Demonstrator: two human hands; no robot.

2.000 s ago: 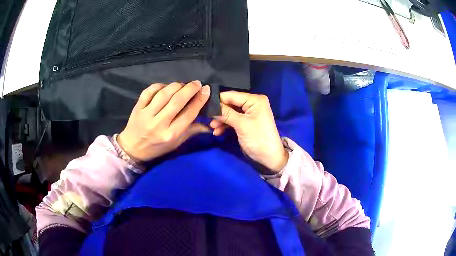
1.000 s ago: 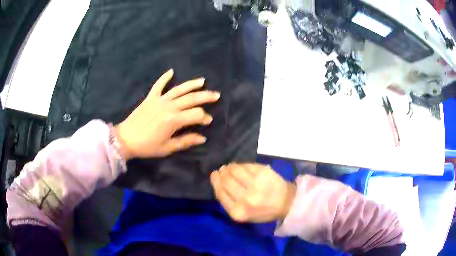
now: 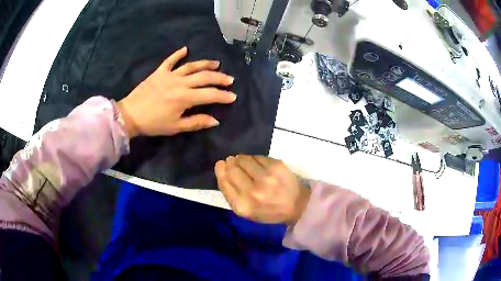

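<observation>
A large black fabric panel [image 3: 159,159] lies on the white machine table, its right part reaching under the presser foot and needle [image 3: 249,55]. My left hand [image 3: 178,99] lies flat on top of the panel with its fingers spread, holding nothing. My right hand [image 3: 261,186] is curled with its fingertips at the panel's near right corner, pinching the edge; the fingertips' underside is hidden. The white sewing machine head [image 3: 351,33] stands at the top, with a dark control panel [image 3: 417,85] and lit screen.
A pile of small black-and-white squares [image 3: 371,129] lies below the control panel. Thread snips [image 3: 418,184] with reddish-brown handles lie right of it. A blue bin [image 3: 488,186] is at the right edge. The blue apron [image 3: 181,230] is below the table edge.
The view has shifted towards the machine head. From two seconds ago, the zipped mesh face has gone out of sight, and my hands have moved from together to apart on the panel.
</observation>
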